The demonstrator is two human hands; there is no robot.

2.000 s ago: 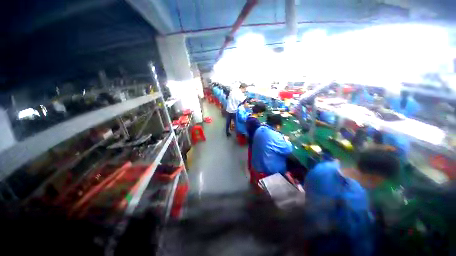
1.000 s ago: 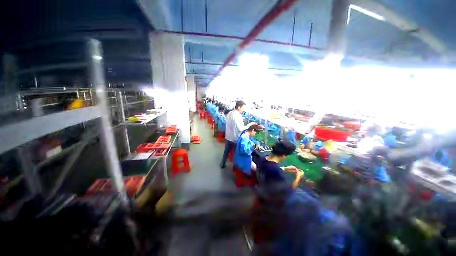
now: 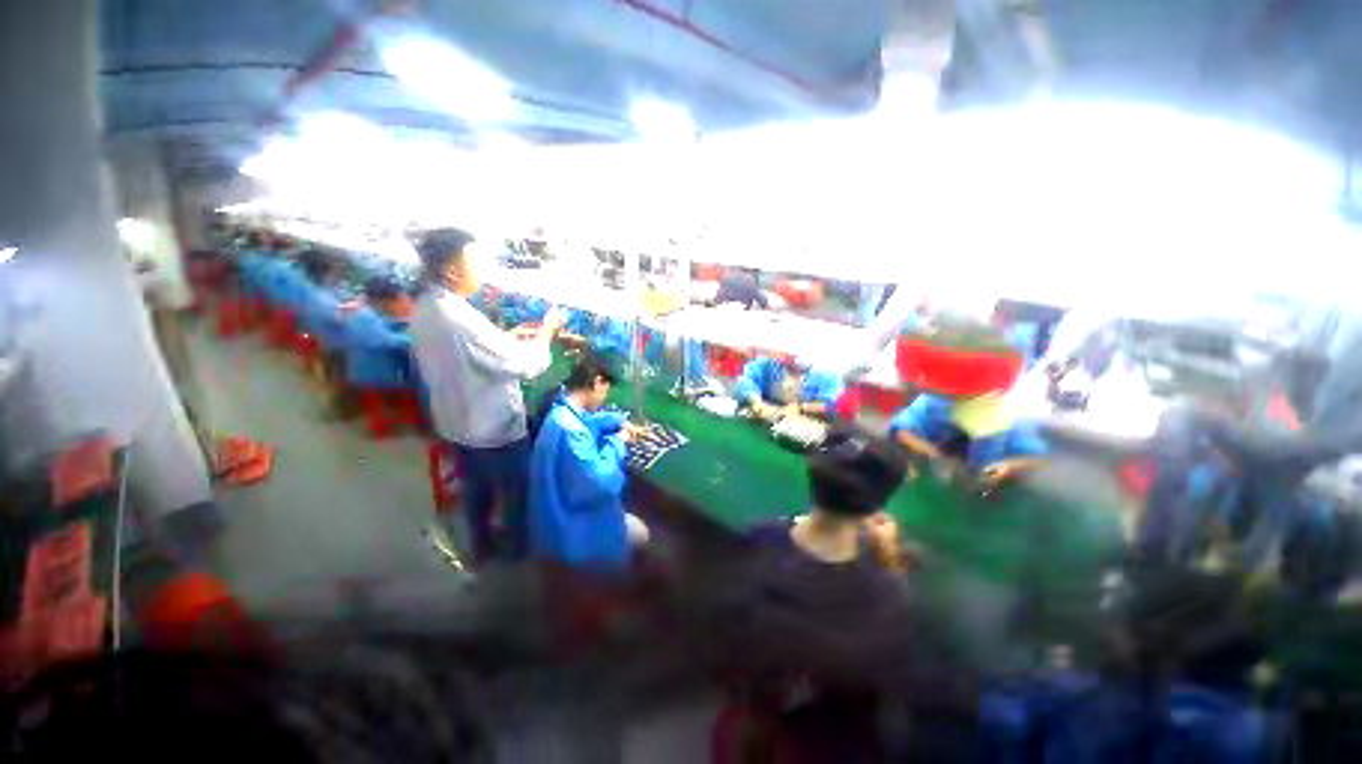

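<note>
Neither of my hands can be made out; the lower part of the view is dark and blurred. Nearest in front, a person in dark clothes (image 3: 837, 575) sits at the long green bench (image 3: 725, 481). Beyond, a person in blue (image 3: 580, 481) sits with hands over a pale sheet or tray with dark pieces (image 3: 653, 445) on the bench. A person in a white top (image 3: 475, 366) stands behind, with hands raised.
The aisle floor (image 3: 291, 411) runs back at the left beside a pale pillar (image 3: 112, 329). Red trays (image 3: 57, 575) are stacked at the far left. A red bin (image 3: 959, 363) stands above the bench. Blue-clad workers line both sides.
The view has swung right and moved forward along the aisle. The left shelving has mostly gone out of view; the standing person and the bench appear larger.
</note>
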